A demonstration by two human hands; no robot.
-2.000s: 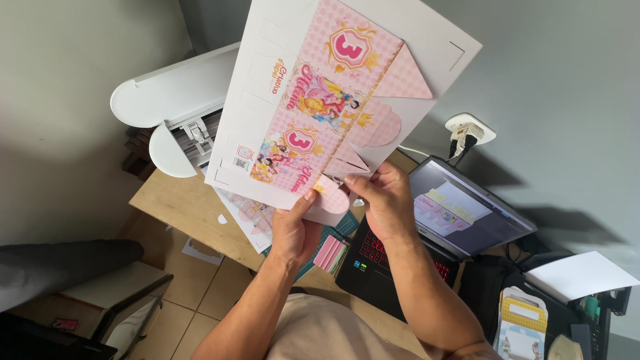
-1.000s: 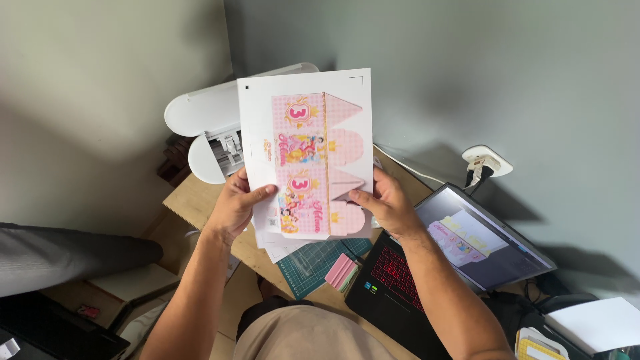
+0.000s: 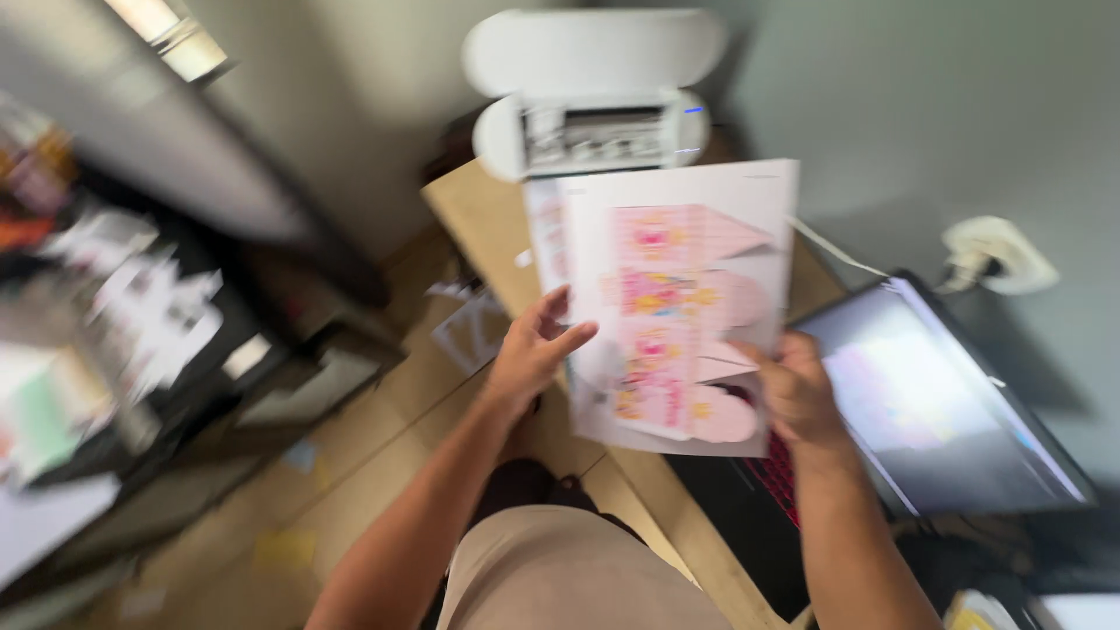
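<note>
A white sheet (image 3: 595, 210) with a pink printed box template (image 3: 656, 297) is held up over the wooden table. The template's pointed and rounded flaps are partly cut loose along the right side. My right hand (image 3: 801, 389) grips the sheet's lower right edge, its thumb on the front near a pointed flap. At the left edge is my left hand (image 3: 538, 341), thumb and fingers apart; whether it touches the sheet is unclear from the blur. Another printed sheet (image 3: 544, 236) shows behind the left edge.
A white cutting machine (image 3: 595, 52) with its lid raised stands at the table's back. On the right are a laptop (image 3: 945, 411) and a wall socket with a plug (image 3: 997, 254). Paper scraps (image 3: 472, 328) lie on the tiled floor (image 3: 394, 464); cluttered papers (image 3: 157, 306) are at left.
My left hand has loosened from the sheet, its fingers now spread; my right hand still holds it. The view has swung left, bringing the cluttered papers into sight.
</note>
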